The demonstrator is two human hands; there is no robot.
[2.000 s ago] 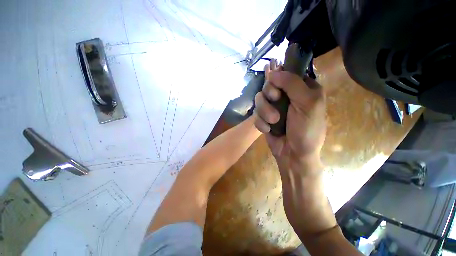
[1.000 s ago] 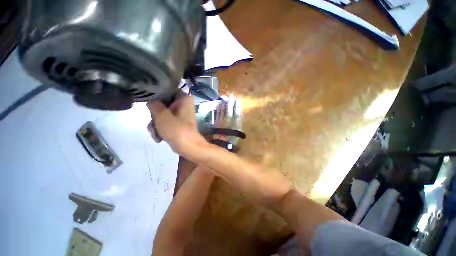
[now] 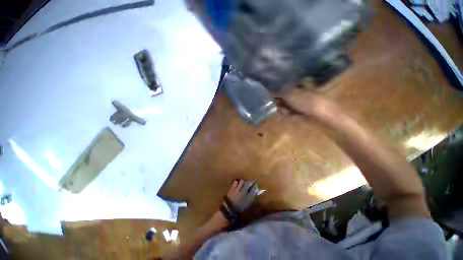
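Observation:
The cutting machine (image 3: 284,45) is large, grey and blurred at top centre, with a blue band on its left. Its silver base plate (image 3: 249,99) shows over the brown table beside the lay's edge. My right hand (image 3: 297,101) is blurred at the machine's underside, closed on it; the fingers and handle are mostly hidden. My left hand (image 3: 242,195), partly in grey mesh with dark wrist straps, is low near my body, away from the machine. A small white bit shows at its fingers; I cannot tell if it is held. The white-topped fabric lay (image 3: 172,127) is at left.
On the lay are a handled weight (image 3: 148,72), a silver clamp (image 3: 125,115) and a flat tan weight (image 3: 92,161). A long cut-off strip (image 3: 429,43) lies at the brown table's (image 3: 264,152) upper right. Small scraps (image 3: 170,235) lie below the lay. Pale items stand beyond the table's lower right edge.
The machine and my right hand have moved right, off the lay and over the bare table. My left hand has come away to near my body. The view has shifted, showing more of the lay.

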